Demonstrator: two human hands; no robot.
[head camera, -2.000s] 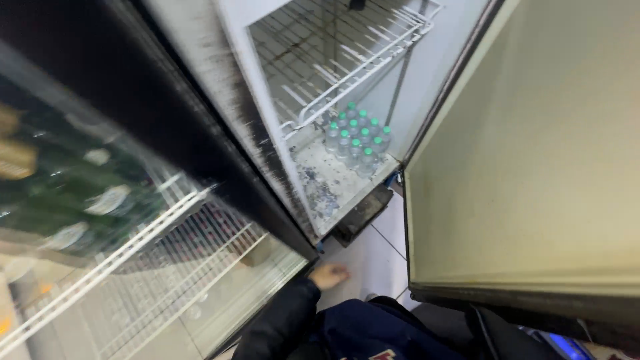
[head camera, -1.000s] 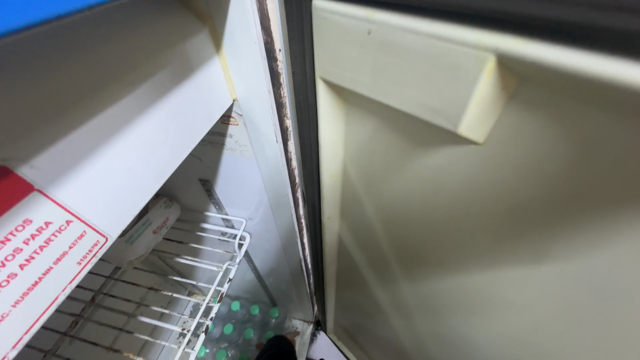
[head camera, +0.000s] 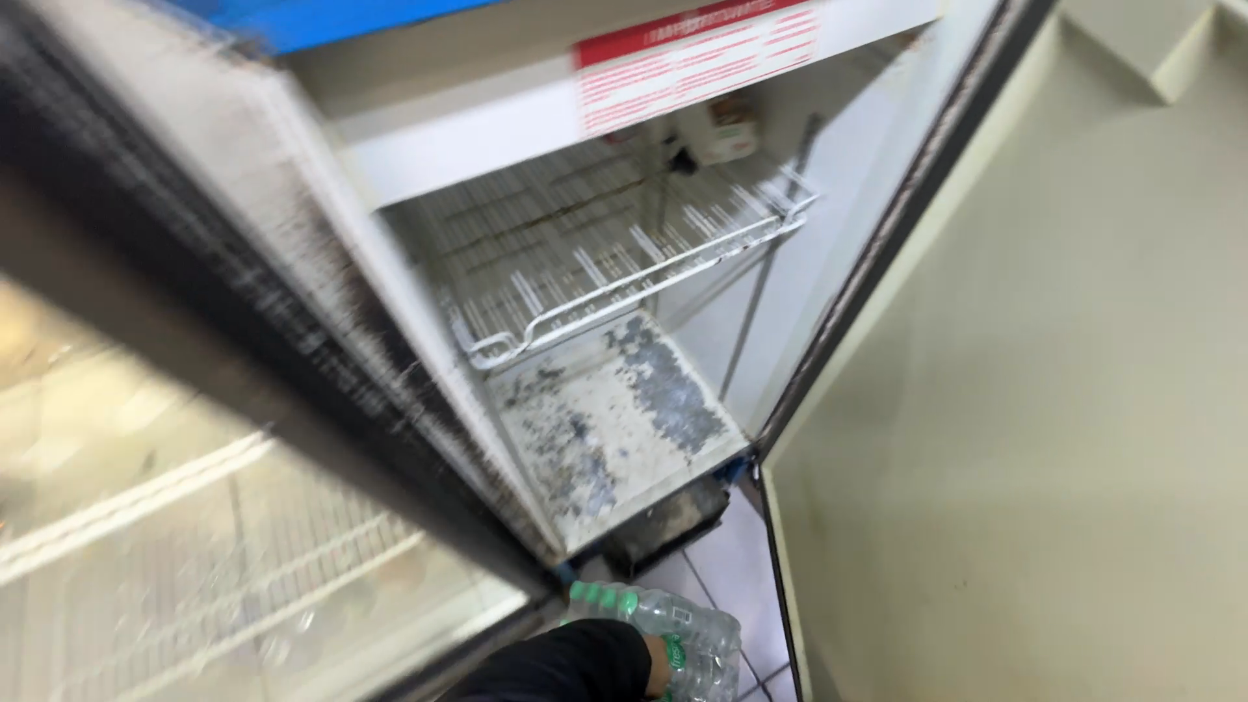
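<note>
My left hand (head camera: 658, 667), in a dark sleeve, is at the bottom of the head view, against a pack of clear plastic bottles (head camera: 697, 634) with green caps. It grips the pack, though the sleeve hides most of the fingers. The pack is tilted, caps toward the left, in front of and below the open refrigerator. Inside the refrigerator, the worn floor (head camera: 624, 419) shows bare, patchy paint. Above it sits a white wire shelf (head camera: 634, 283), with a pale container (head camera: 726, 132) at its back. My right hand is not in view.
An open door panel (head camera: 1004, 419) fills the right side. To the left stands a dark-framed glass door (head camera: 292, 331), with wire racks behind it. A dark tray-like part (head camera: 668, 526) juts out under the refrigerator, above the tiled floor (head camera: 760, 585). A red-and-white label (head camera: 697, 63) is above the opening.
The green-capped bottles stood on the refrigerator's floor in the earlier frames; now they are outside it, at my left hand. The view has swung down and to the left since one second ago.
</note>
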